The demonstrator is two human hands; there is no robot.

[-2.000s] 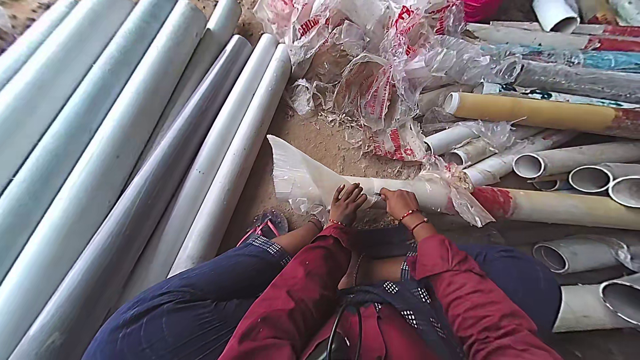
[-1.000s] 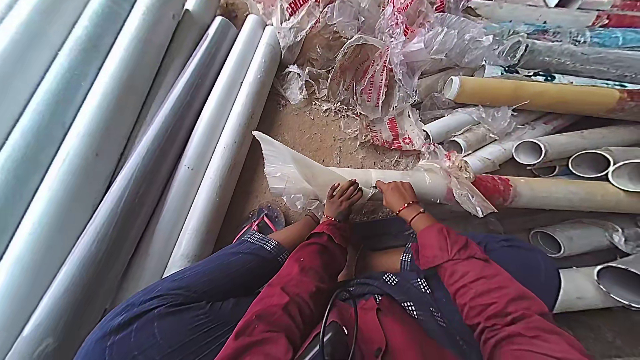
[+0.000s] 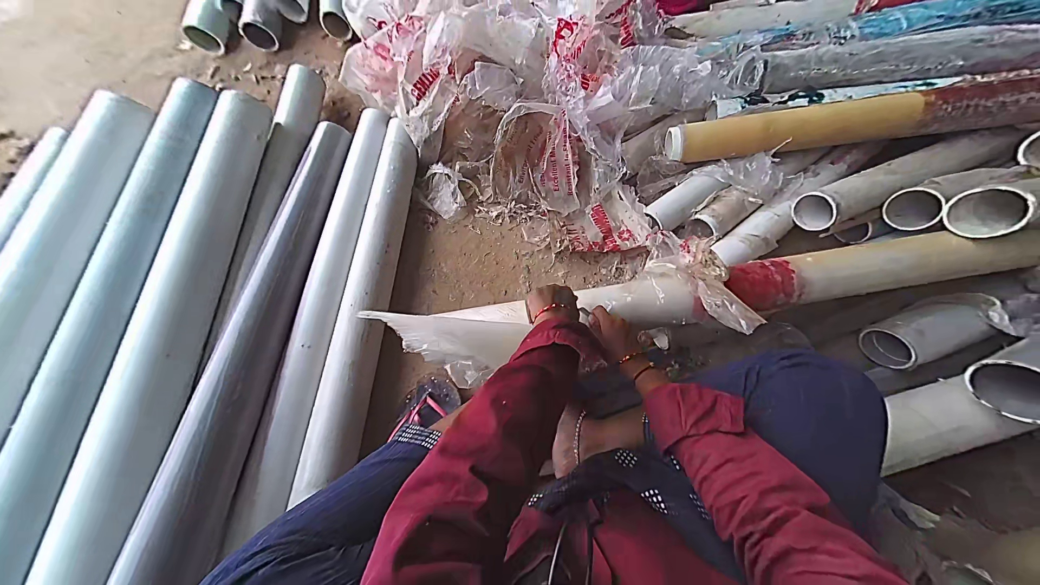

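A long pale pipe (image 3: 894, 264) with a red band lies across the ground, its left part under my hands. White plastic film (image 3: 463, 337) spreads loose from the pipe's left end, and crumpled clear film (image 3: 703, 280) bunches around it near the red band. My left hand (image 3: 552, 304) is curled over the pipe and film, its fingers partly hidden by the wrist. Close beside it on the right, my right hand (image 3: 613, 333) is bent against the near side of the pipe. Something small and greyish shows between the hands; what it is cannot be told.
Several smooth pale pipes (image 3: 187, 268) lie side by side at the left. A heap of torn printed plastic film (image 3: 561, 154) sits beyond my hands. More pipes, one of them yellow (image 3: 804, 126), are piled at the right. My crossed legs are close below the pipe.
My left hand has moved over the top of the pipe, and the loose film at the left end has folded down toward me. My right hand is lower against the pipe's near side.
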